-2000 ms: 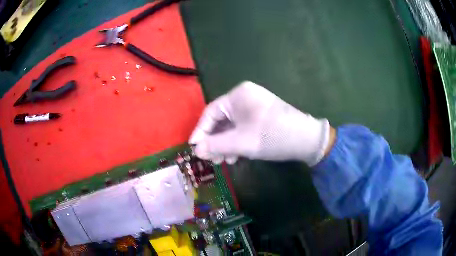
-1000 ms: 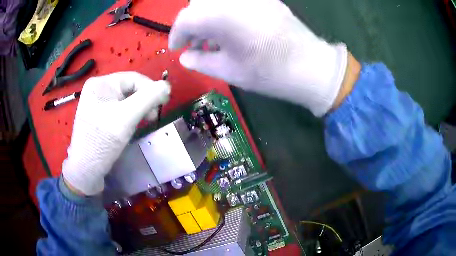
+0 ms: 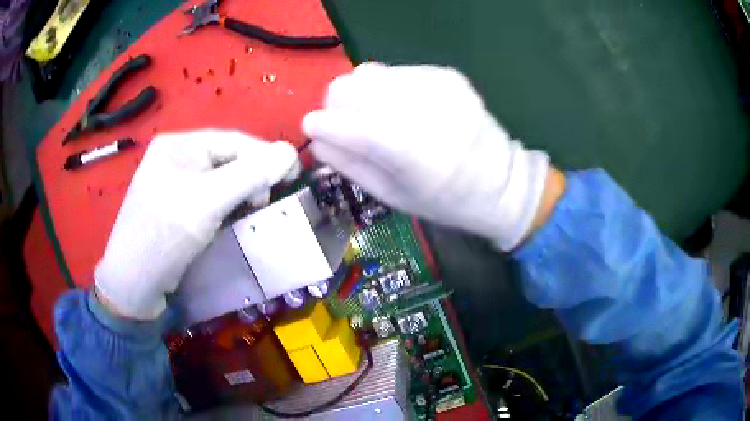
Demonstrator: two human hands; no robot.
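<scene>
The green circuit board [image 3: 386, 247] lies component side up, with silver-white heat sinks [image 3: 286, 244] and yellow blocks [image 3: 317, 344]. My left hand [image 3: 177, 214], in a white glove, is over the board's upper left part with thumb and fingers pinched together. My right hand [image 3: 428, 148], also gloved, is over the upper right corner, its fingers curled and fingertips close to the left ones. A thin dark piece [image 3: 303, 146] shows between the fingertips. My left fingers pinch it; whether my right fingers grip it is hidden.
Diagonal cutters [image 3: 275, 34] lie open on the red mat [image 3: 271, 103]. Dark-handled pliers [image 3: 111, 103] and a black and white marker [image 3: 100, 154] lie at its left. Small scraps are scattered there. A black tray with a yellow item [image 3: 56, 31] is at the upper left.
My left hand has come into view over the board. My right hand went up over the mat, then came down beside the left fingertips. The board appears further up in view.
</scene>
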